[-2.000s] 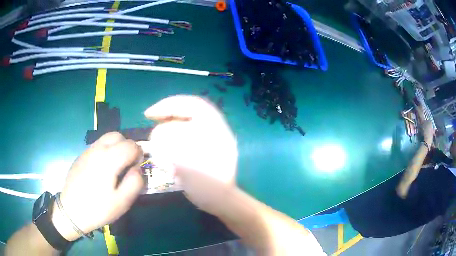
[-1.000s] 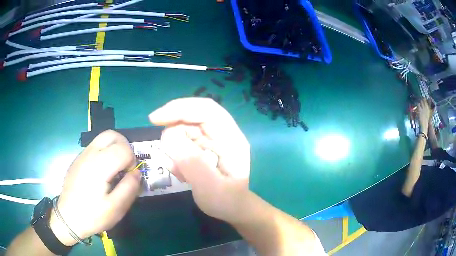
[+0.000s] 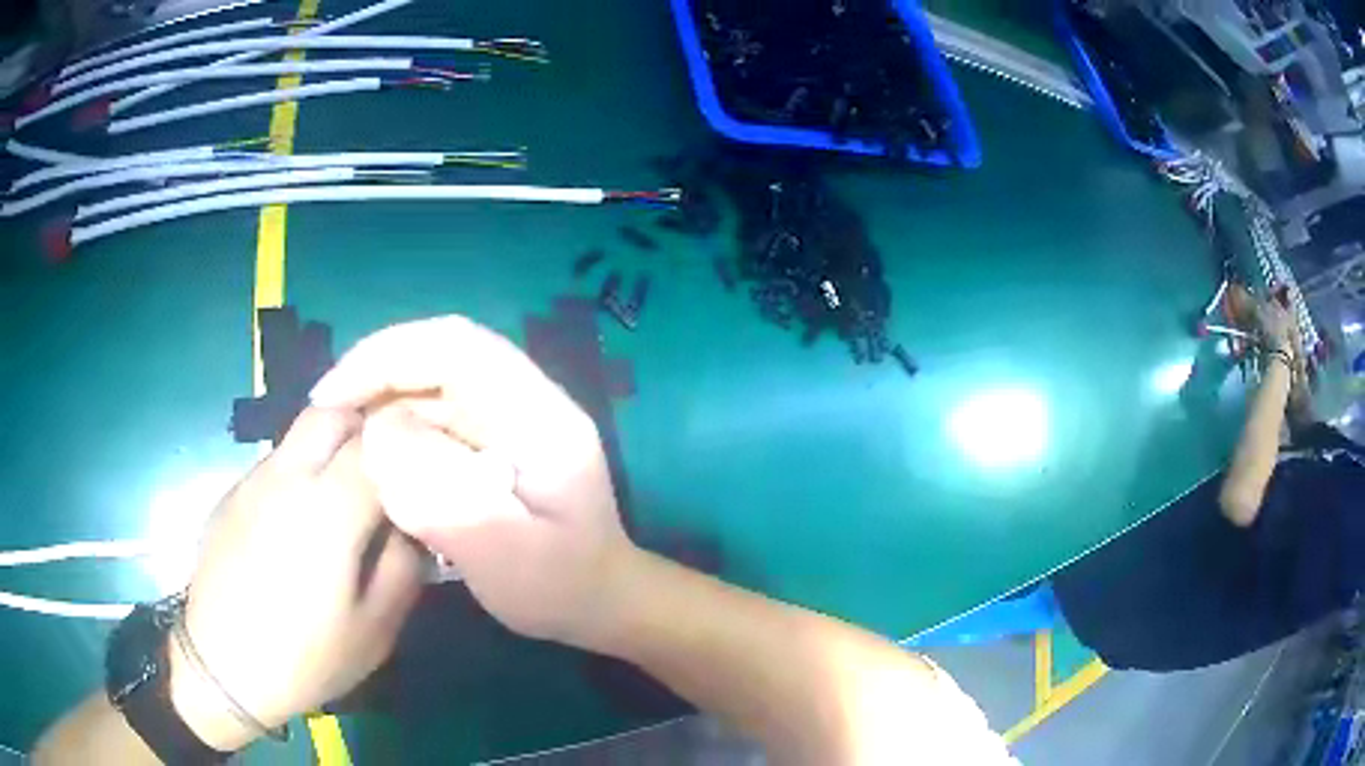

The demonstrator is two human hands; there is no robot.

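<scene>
My left hand (image 3: 307, 554) and my right hand (image 3: 502, 486) meet over the mat, fingertips together. Two white cables (image 3: 75, 554) run in from the left edge and pass under my left wrist. My left fingers are closed on the cable end; its thin wires are hidden. My right fingers are curled, and what they hold is hidden. Only a small bit of the pale card (image 3: 442, 569) shows below the fingers. Black tape (image 3: 292, 374) lies left of the hands, and more shows behind the right hand.
White cables with bared coloured wires (image 3: 449, 196) lie at upper left. Loose black pieces (image 3: 816, 270) are heaped below a blue-rimmed tray (image 3: 838, 147). A second blue tray (image 3: 1105, 90) is farther right. Another person's arm (image 3: 1265, 434) reaches in at right. Yellow tape crosses the mat.
My right hand has moved left and closed in against my left fingers, covering the wire that showed between them. The card is now almost fully hidden. The view has shifted slightly.
</scene>
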